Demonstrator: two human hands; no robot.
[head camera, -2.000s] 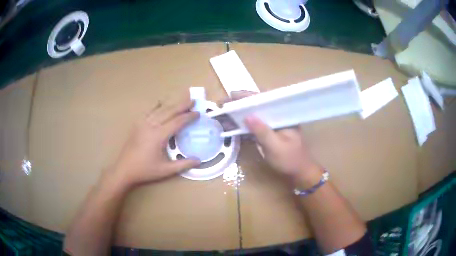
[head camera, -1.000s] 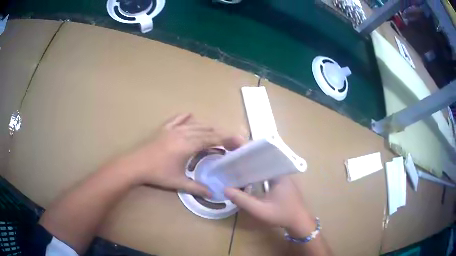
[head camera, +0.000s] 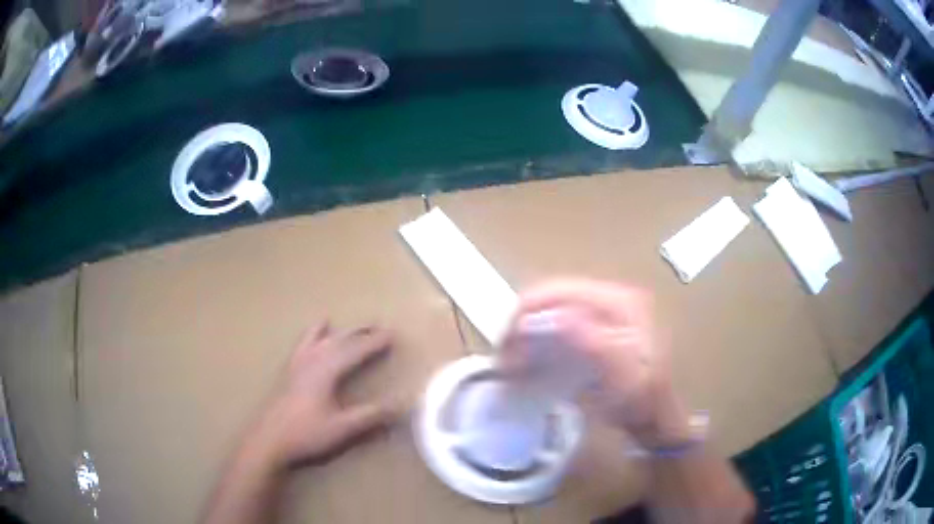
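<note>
A round white base (head camera: 499, 430) with dark curved slots lies on the brown bench top in front of me. My right hand (head camera: 594, 358) is blurred over its upper right side, fingers curled. A pale blurred shape shows under the fingers; I cannot tell whether it is a held part. My left hand (head camera: 333, 399) is left of the base, fingers apart, holding nothing. A flat white bar (head camera: 461, 271) lies behind the base, its near end by my right hand.
White bases (head camera: 261, 194) sit on the dark green conveyor (head camera: 461, 113) beyond the bench. Small flat white pieces (head camera: 706, 238) lie at the right, near a grey metal post (head camera: 763, 77). A green crate (head camera: 794, 481) with white parts is at lower right.
My left hand has come off the base and moved left. My right hand is now higher over the base, and the upright white arm it held is no longer clearly visible.
</note>
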